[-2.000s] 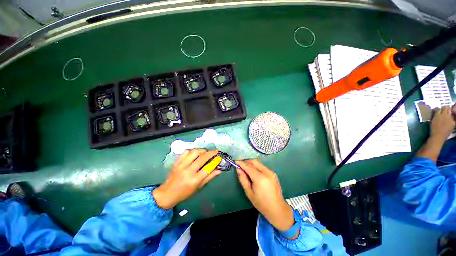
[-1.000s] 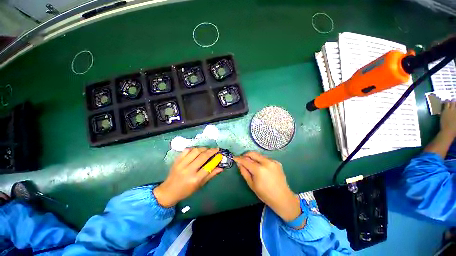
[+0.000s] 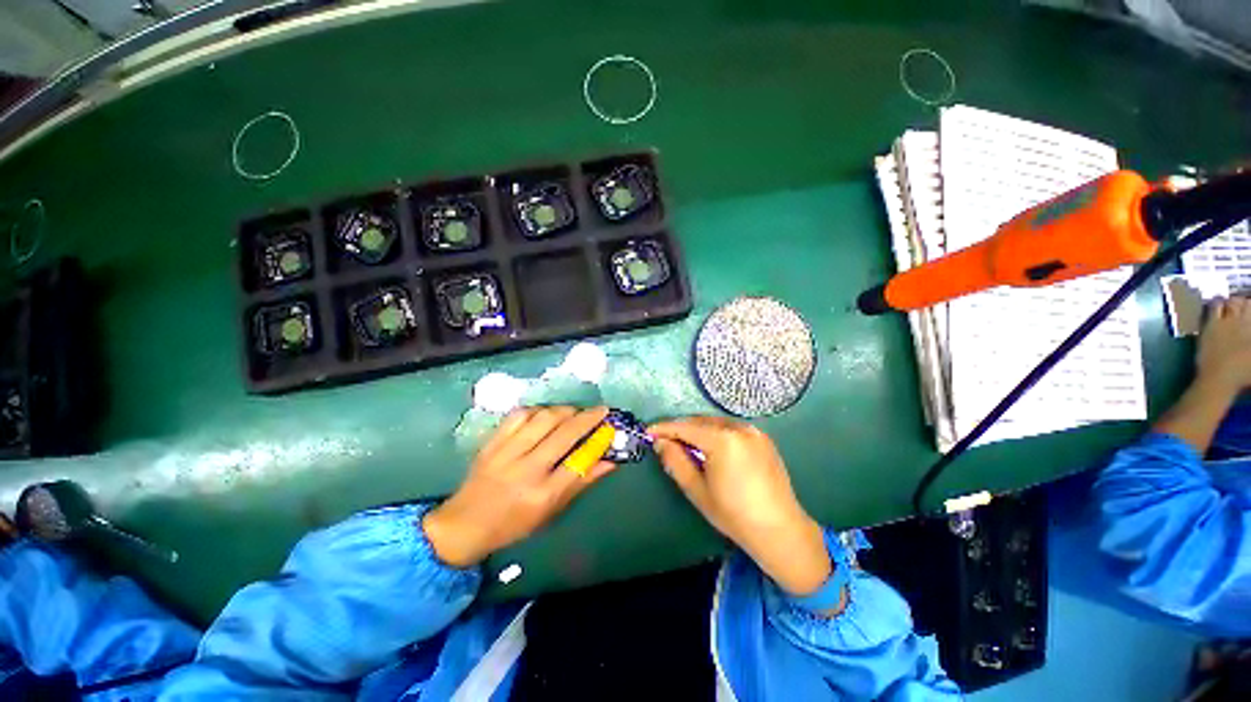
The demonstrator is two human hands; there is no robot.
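Note:
My left hand [image 3: 519, 483] holds a small black device module [image 3: 627, 438] on the green bench mat, with a short yellow piece [image 3: 589, 450] between its fingers. My right hand [image 3: 734, 480] pinches a thin, dark, pen-like tool [image 3: 675, 442], probably tweezers, with its tip at the module's right side. The tip's exact contact is too small to tell. A black foam tray [image 3: 467, 354] lies behind my left hand. Its pockets hold several similar modules with pale green centres, and one back-to-front pocket in the near row is empty. A round dimpled screw tray [image 3: 755, 357] lies behind my right hand.
An orange electric screwdriver [image 3: 1022, 254] hangs at the right over printed sheets [image 3: 1050, 357], its black cable [image 3: 1056, 384] crossing them. A small white scrap [image 3: 510, 573] lies near the bench edge. Another person's hand and blue sleeve [image 3: 1180, 507] are at the right. Another dark tray [image 3: 41, 364] is at the left.
The view has shifted slightly. My hands stay at the same work spot, with the right-hand tool still at the module but at a changed angle. The hanging screwdriver sits slightly further right and lower in view.

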